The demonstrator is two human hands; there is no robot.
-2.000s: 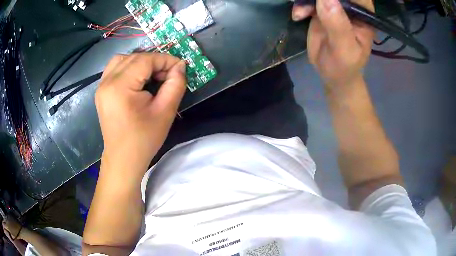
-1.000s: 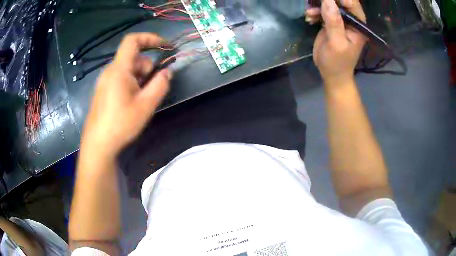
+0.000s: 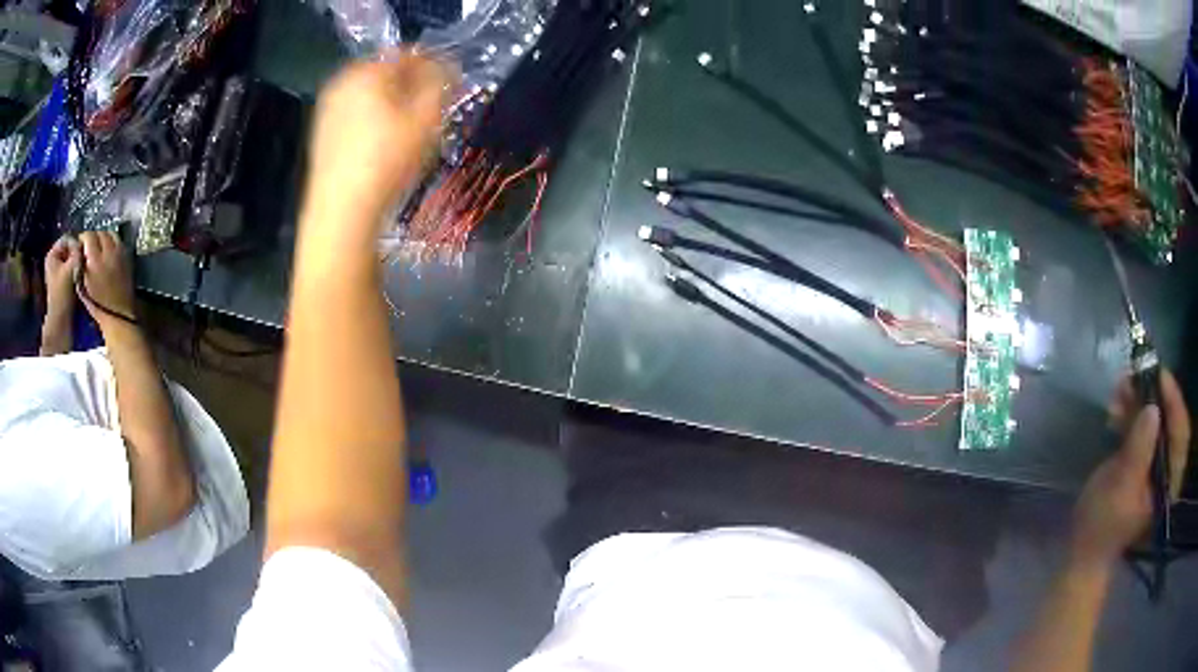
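My right hand [image 3: 1143,446] is at the right edge and holds the soldering iron [image 3: 1147,368], its tip pointing up and away from me. The green and white PCB panel [image 3: 989,339] lies on the mat. Several black cable leads [image 3: 775,263] run left from it, with red-orange wires at the panel and small white plugs at the far ends. My left hand [image 3: 384,125] is raised at the upper left, at the left side of the cable bundle [image 3: 526,112]. It is slightly blurred with curled fingers; whether it pinches a cable cannot be told.
A dense row of finished assemblies [image 3: 998,99] lies at the upper right. Clear plastic bags [image 3: 493,33] are at the top left, near a dark soldering station [image 3: 243,171]. Another person's hands [image 3: 92,269] are at the bench on the left. The bench edge [image 3: 736,423] runs in front of me.
The view has swung left. My left hand has moved from beside the panel to the cable bundle. A black lead now lies where my left hand was working. My right hand still holds the iron.
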